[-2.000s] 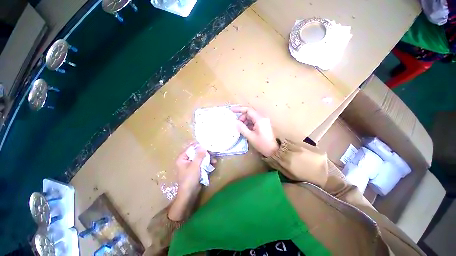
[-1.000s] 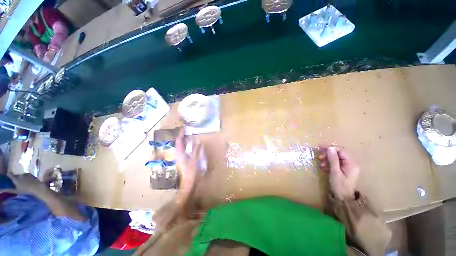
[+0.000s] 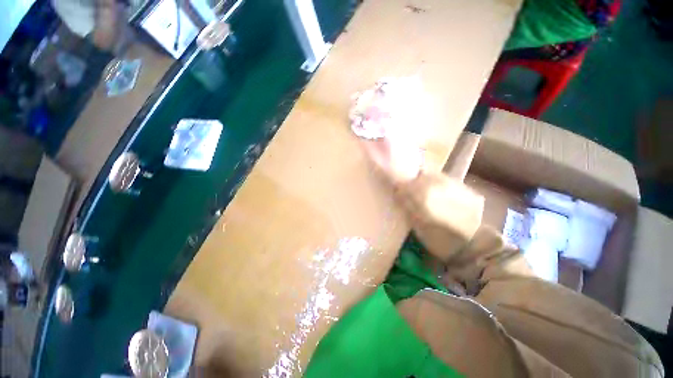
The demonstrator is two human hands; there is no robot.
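My right hand [image 3: 385,156] is blurred and washed out by glare. It reaches forward over the bench to the stacked discs [image 3: 371,112] on white wrapping [image 3: 407,111]. The fingers overlap the wrapping's near side; whether they grip anything is hidden by glare and blur. My left hand cannot be made out; only a brown blur shows at the bottom edge. A round metallic top [image 3: 148,354] stands by a white square piece [image 3: 177,338] at the bottom left.
The green conveyor [image 3: 166,221] runs along the left with metallic tops and a white square jig [image 3: 193,144] on it. A white upright [image 3: 306,33] stands at its edge. An open carton [image 3: 561,148] with white bundles is right; a red stool [image 3: 535,85] is behind.
The view has swung to the right. My right hand has moved from the bench's front edge to the stacked discs. My left hand, at the brown jig one second ago, no longer shows clearly.
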